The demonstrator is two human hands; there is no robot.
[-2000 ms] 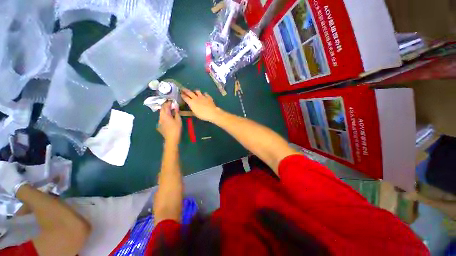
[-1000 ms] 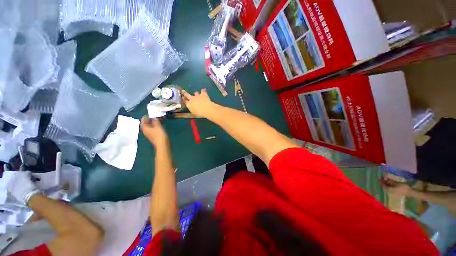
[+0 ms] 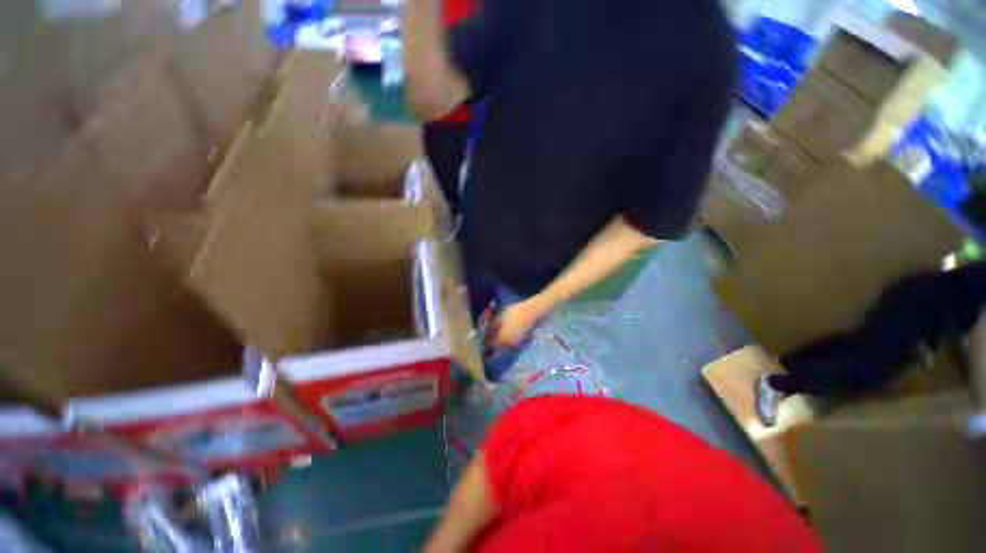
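Observation:
Neither of my hands shows. Only my red sleeve and a bit of one forearm are at the bottom edge, and the hand beyond is cut off. Open retail boxes with red and white sides stand in a row at the left, brown inside, flaps up. Shiny clear accessory packs lie on the green bench at the lower left, cut by the edge. The picture is blurred.
A person in a black shirt stands just beyond the boxes, one arm reaching down. Large brown cartons are at the right, near another person's dark-clothed leg and shoe. Red scraps lie on the grey floor.
The view has swung right, from the bench to the boxes and floor. My hands, earlier at the small bottle and white cloth, have left the picture.

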